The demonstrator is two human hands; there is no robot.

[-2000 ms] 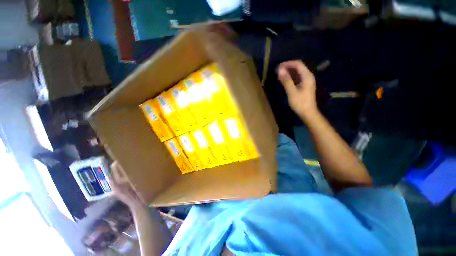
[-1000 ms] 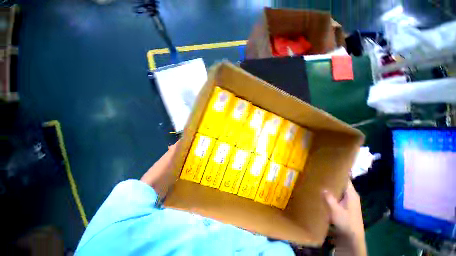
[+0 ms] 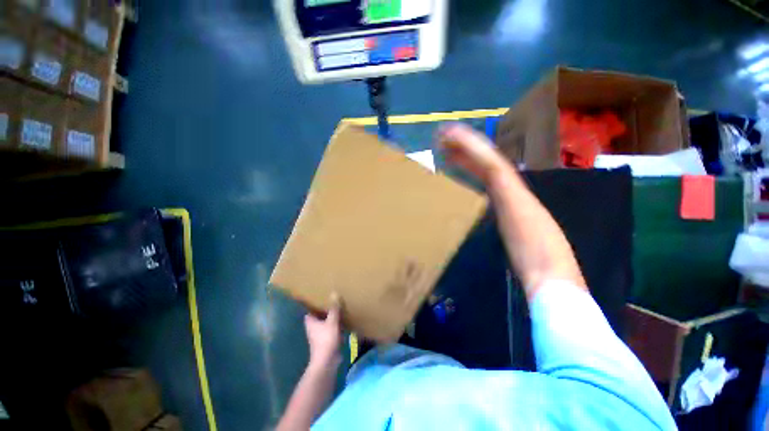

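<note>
The brown carton (image 3: 379,231) is in front of me, tilted. A plain brown face with a dark printed mark near its lower right is towards me. Its inside and the yellow boxes are hidden. My left hand (image 3: 325,332) grips the carton's lower left edge, thumb on the brown face. My right hand (image 3: 468,153) is blurred beyond the carton's upper right edge; its fingers are unclear and I see no contact with the carton.
A white scale display (image 3: 367,50) is at the top. An open carton (image 3: 620,88) with red contents stands at the right, near a green table (image 3: 674,261) with a red card (image 3: 697,197). Stacked cartons (image 3: 55,93) are at the upper left, black boxes (image 3: 118,263) below them.
The view has shifted. The carton has turned so its yellow boxes no longer show. My right hand has come off the carton's side and now reaches beyond its upper right. The scale display has come into view.
</note>
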